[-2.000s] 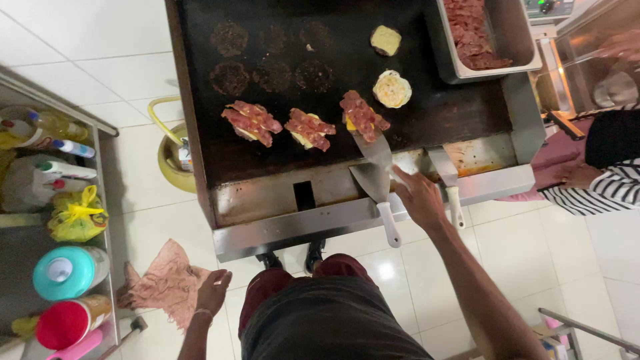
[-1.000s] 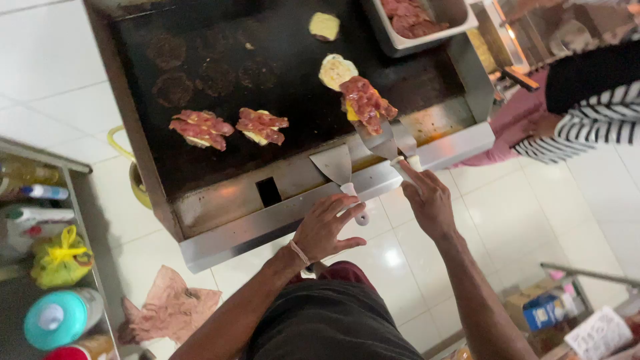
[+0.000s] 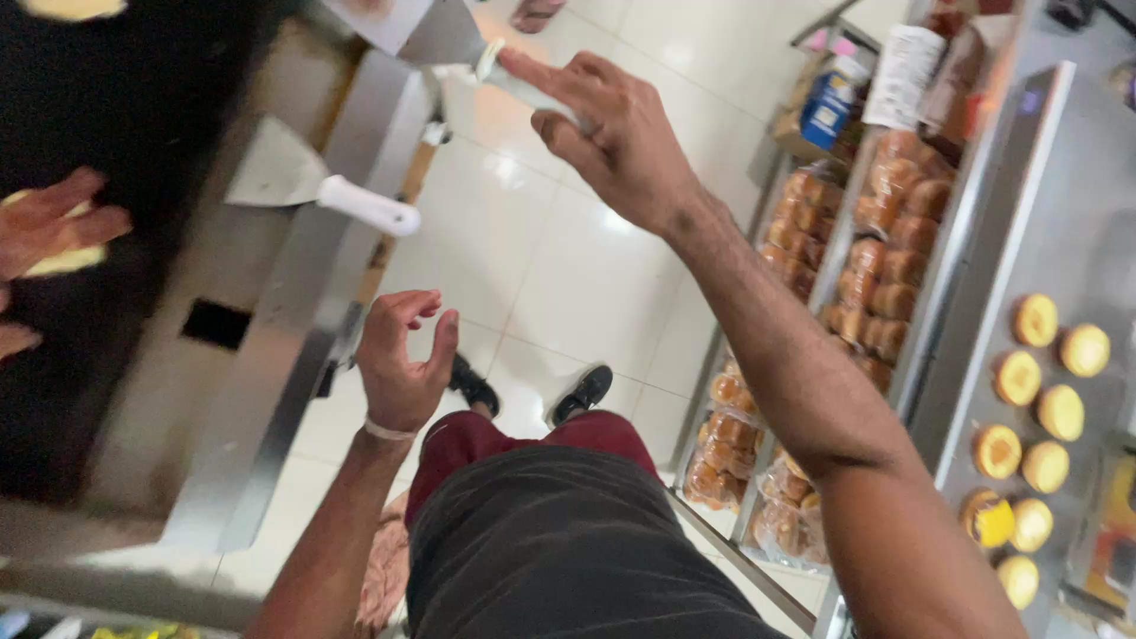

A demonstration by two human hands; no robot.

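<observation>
My right hand (image 3: 612, 124) grips the handle of a metal spatula (image 3: 444, 34), whose blade runs out at the top edge; what it carries is cut off there. My left hand (image 3: 404, 359) is empty, thumb and fingers apart, beside the front of the griddle (image 3: 106, 390). A white-handled scraper (image 3: 284, 169) rests across the griddle's front edge. Cooked bacon on egg or cheese (image 3: 58, 226) lies on the griddle at the left. At right, toasted bun halves (image 3: 1016, 379) sit on a steel counter, one with a yellow slice (image 3: 993, 524) on it.
Racks of bagged buns (image 3: 874, 275) stand below and left of the steel counter (image 3: 963, 355). A blue box (image 3: 827, 106) and a paper with writing (image 3: 903, 75) are above them. A pinkish cloth (image 3: 386, 559) lies on the floor, partly behind my left forearm.
The view has swung right, away from the griddle towards the bun counter. My right hand has carried the spatula off the griddle. My left hand, near the scraper's handle a second ago, is now apart from it.
</observation>
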